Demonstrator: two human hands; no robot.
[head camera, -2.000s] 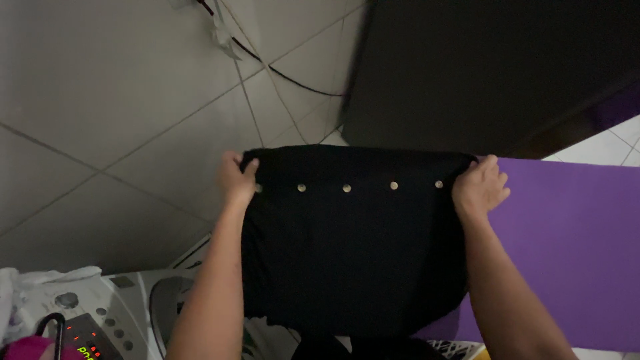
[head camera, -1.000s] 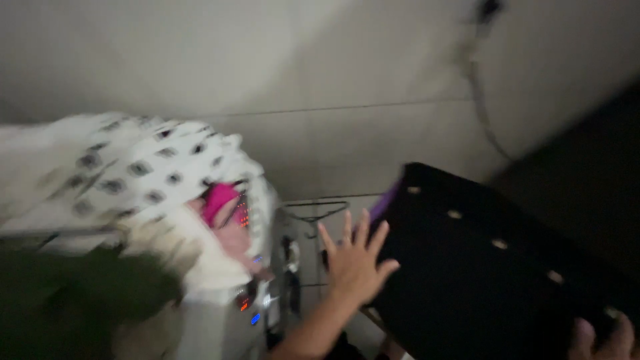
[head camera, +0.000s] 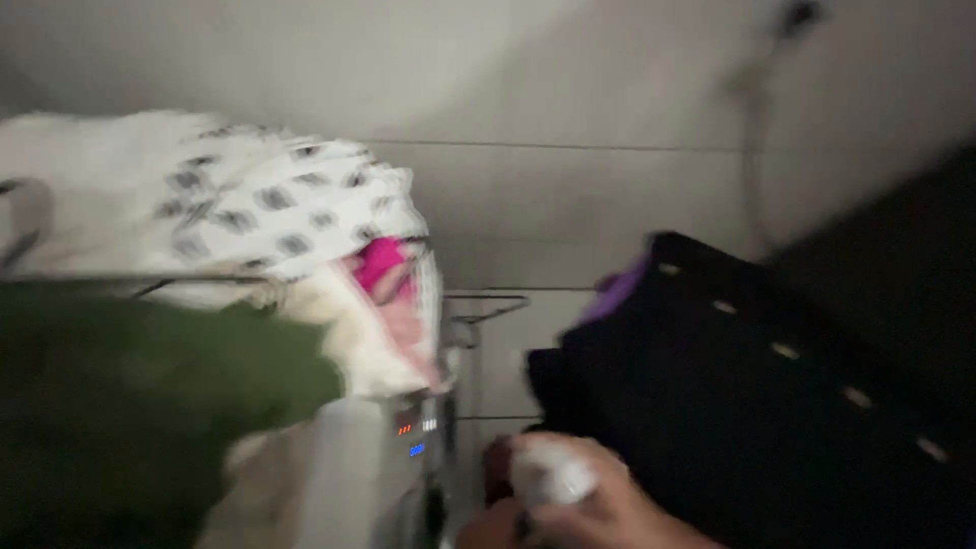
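Observation:
The view is dark and blurred. A black garment with a row of several light metallic snaps or buttons lies spread at the right, over a purple surface whose edge shows. At the bottom, left of the garment, my right hand is closed around a small whitish, shiny thing that I cannot identify. Skin just left of it, cut by the lower edge, appears to be my left hand, close to or touching the right one; its grip is unclear.
White cloth with dark spots, a bright pink item and dark green cloth are heaped at the left. Below them is an appliance panel with lit red and blue displays. A dark wire hanger stands beyond; a cable runs near the wall.
Both hands first held the black garment's buttoned edge. They have let go of it; the right hand has come to the bottom middle with a whitish thing. The view has swung left.

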